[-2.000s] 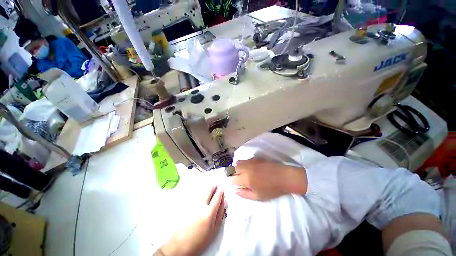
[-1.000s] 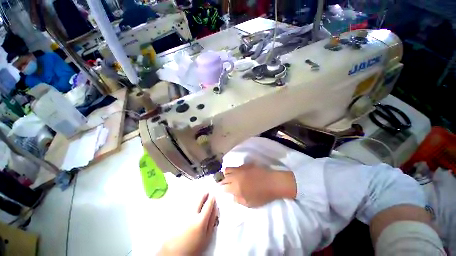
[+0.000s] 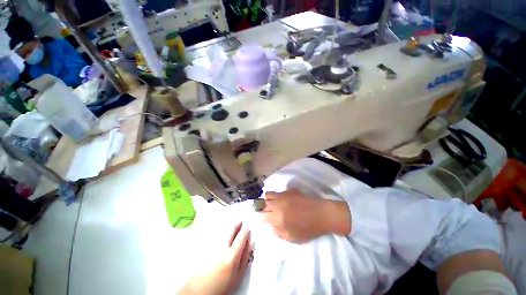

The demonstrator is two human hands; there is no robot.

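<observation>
A white fabric piece point(image 3: 311, 262) lies under the head of the cream sewing machine point(image 3: 300, 115) and drapes toward me, overexposed near the needle. My right hand point(image 3: 300, 216) rests on the fabric just right of the needle area point(image 3: 249, 189), fingers bent, fingertips beside a small grey round knob point(image 3: 259, 204). My left hand point(image 3: 228, 265) lies flat on the fabric in front of the needle, partly washed out by glare. Whether either hand pinches the cloth cannot be told. A bright green tag point(image 3: 177, 199) hangs left of the machine head.
Black-handled scissors point(image 3: 463, 145) lie at the right end of the table. An orange crate point(image 3: 507, 184) stands at far right. A dark phone point(image 3: 369, 166) lies under the arm. A lilac cup point(image 3: 252, 68) stands behind the machine. White pieces point(image 3: 95, 155) lie on a wooden board, left. A person sits far left.
The camera view has shifted slightly. Both hands stay in nearly the same places on the fabric by the needle; no clear movement of the cloth shows.
</observation>
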